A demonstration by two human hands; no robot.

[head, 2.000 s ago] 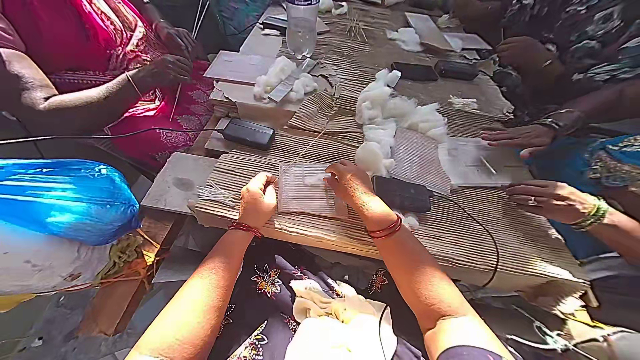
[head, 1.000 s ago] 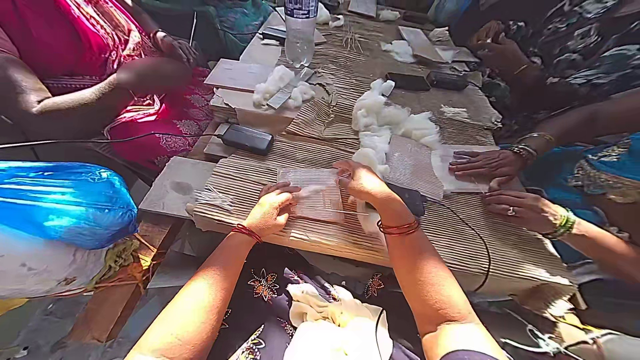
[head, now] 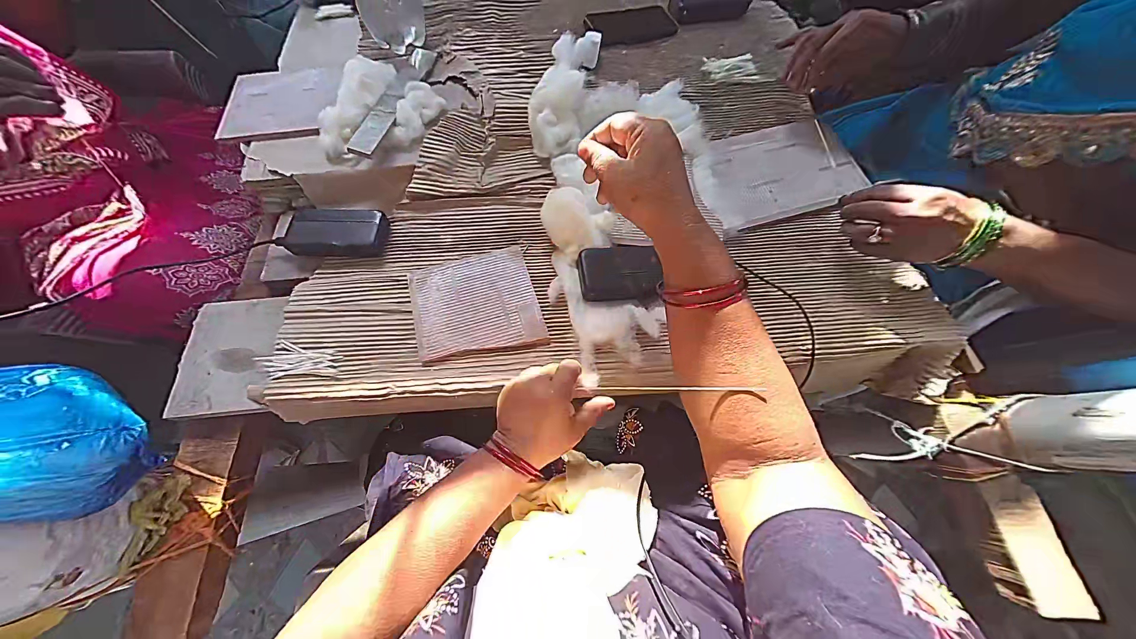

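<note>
My left hand (head: 543, 408) grips one end of a thin stick (head: 674, 389) at the near edge of the corrugated cardboard; the stick points right, across my right forearm. Raised over the cotton wool (head: 557, 106), my right hand (head: 635, 164) has its fingers curled together; whether a tuft is between them cannot be told. A translucent ribbed square sheet (head: 479, 303) lies flat in front of my left hand. To its left is a small pile of white cotton wicks (head: 302, 359). A black rectangular device (head: 619, 273) with a cable rests on cotton beside my right forearm.
Another black device (head: 335, 232) lies at the left on the corrugated cardboard (head: 373, 319). A flat board (head: 785, 173) sits before a co-worker's hand (head: 914, 222) at the right. Cotton tufts (head: 359, 102) lie at upper left. A blue plastic bag (head: 67, 444) stands at far left.
Both hands have left the square sheet. My right hand has moved forward to the cotton, and my left hand has come back to the near edge, now holding a stick. The view is lower and closer.
</note>
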